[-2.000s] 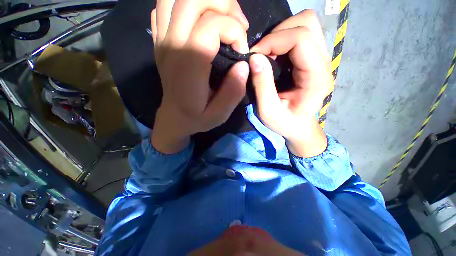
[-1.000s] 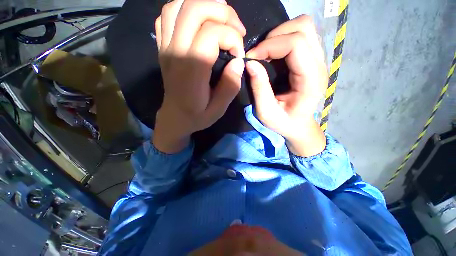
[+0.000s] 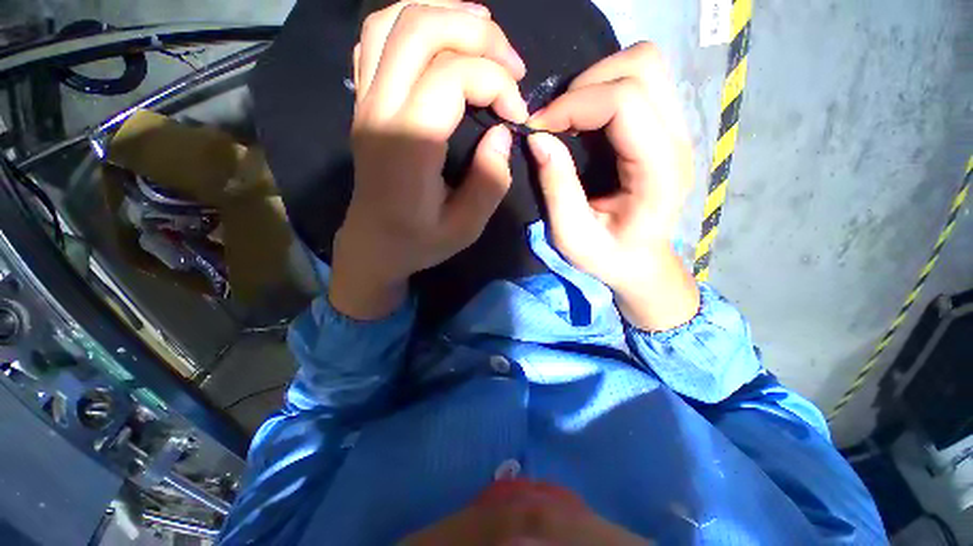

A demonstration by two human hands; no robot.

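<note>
Black trouser cloth [image 3: 309, 128] over the knee fills the top middle, with whitish specks on it. My left hand [image 3: 411, 160], bare, pinches a small dark fold of this cloth between thumb and forefinger. My right hand [image 3: 629, 171], bare, pinches at the same spot from the other side, its fingertips almost touching the left ones. Whether a tiny thread or fragment is between the fingertips, I cannot tell. The blue smock [image 3: 597, 416] with elastic cuffs lies below both hands.
A machine [image 3: 117, 416] with metal parts stands at the lower left. Behind it is an open cardboard box [image 3: 176, 149] holding plastic-wrapped items. Yellow-black tape [image 3: 729, 117] runs along the grey floor [image 3: 832, 139]. A black bin or rack [image 3: 939, 363] stands at the right edge.
My fingertips have moved slightly down and the dark fold between them looks smaller and flatter. The view has shifted a little, with the machine and box now further right.
</note>
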